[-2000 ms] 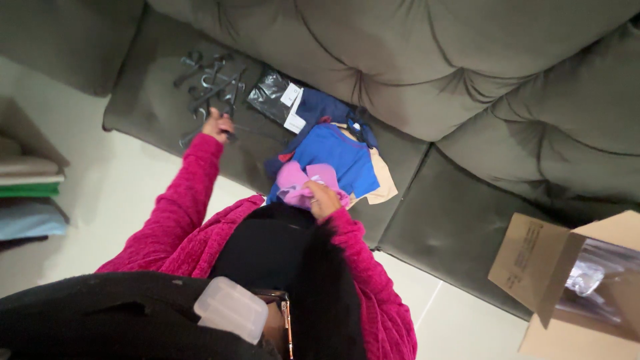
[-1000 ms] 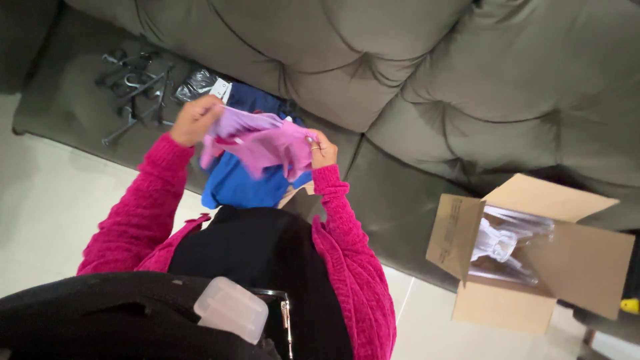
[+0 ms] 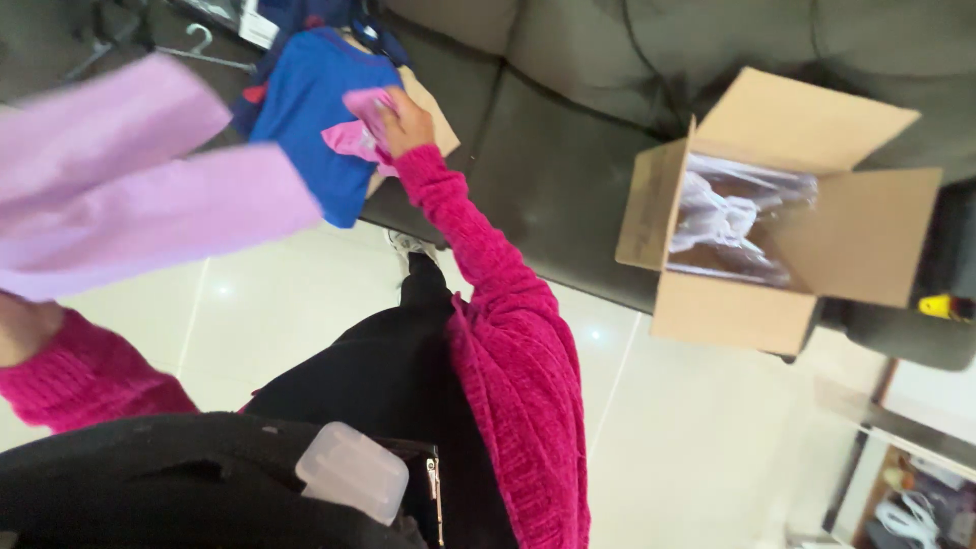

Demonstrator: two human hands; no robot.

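Note:
At the left edge, my left hand is partly out of frame, its fingers hidden behind a blurred lilac garment with two leg-like parts, which it holds up. My right hand grips a small bright pink garment just above a blue shirt on the sofa. Beige cloth shows from under the shirt, with dark navy clothing beside it. A hanger with a pale hook lies to the left of the clothes.
An open cardboard box with clear plastic packaging stands at the right by the dark tufted sofa. A yellow and black object is beyond it. A translucent plastic case rests against my dark clothing.
My hands have moved apart: the left is out at the left with the lilac garment, the right has the pink one over the blue shirt. The view has shifted right.

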